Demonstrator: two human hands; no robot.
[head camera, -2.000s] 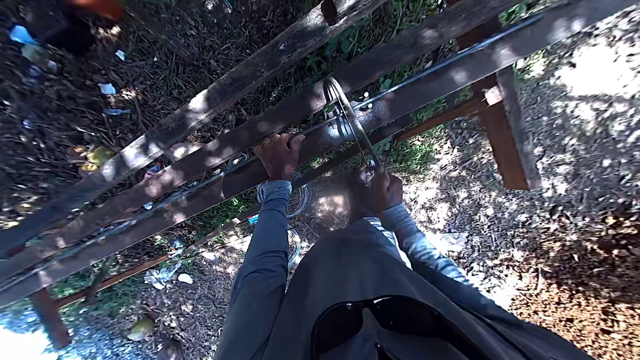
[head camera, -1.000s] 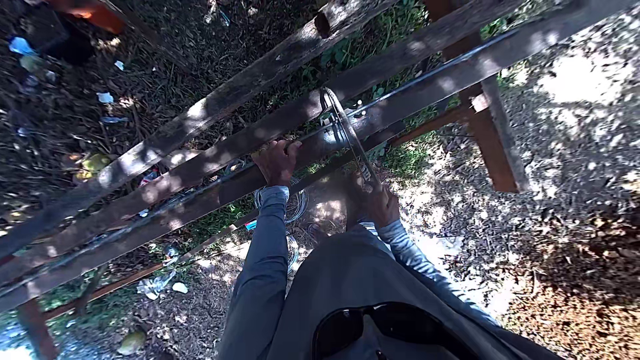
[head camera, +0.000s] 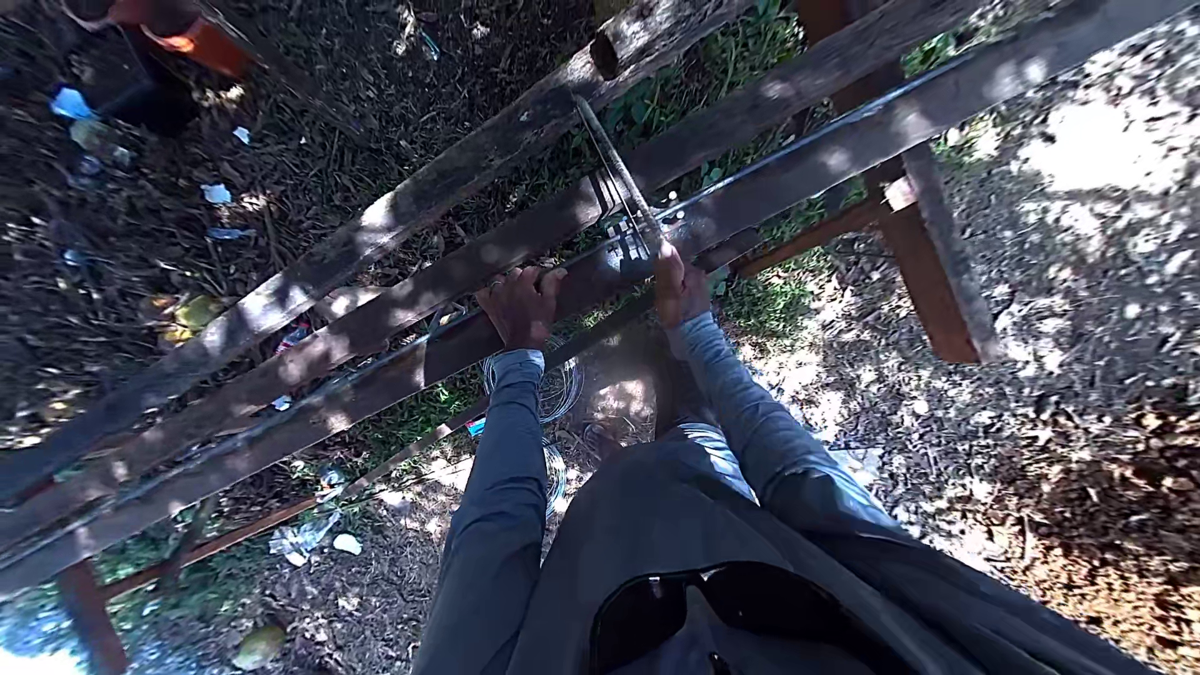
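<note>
My right hand (head camera: 680, 281) is closed around the near end of a hacksaw (head camera: 615, 161). The saw's long thin frame reaches away from me across the gap between the wooden beams, its far end by the farthest beam. Below the saw lie small metal pieces (head camera: 626, 242) on the nearest beam (head camera: 825, 159); their exact form is unclear. Left of the saw, my left hand (head camera: 521, 305) rests on the edge of that beam, pressing on it or on something thin along it; fingertips are partly hidden. A coil of wire (head camera: 561, 386) lies low behind my left wrist.
Two more long beams (head camera: 450, 178) run parallel beyond the nearest. A wooden post (head camera: 937, 281) stands at right, another (head camera: 92, 614) at lower left, with a thin rail (head camera: 234, 536) beside it. Orange containers (head camera: 202, 42) and litter lie at upper left.
My right hand has moved forward with the hacksaw, from nearer my body up to the nearest beam. The saw's far end now reaches the farthest beam. My left hand stays on the beam.
</note>
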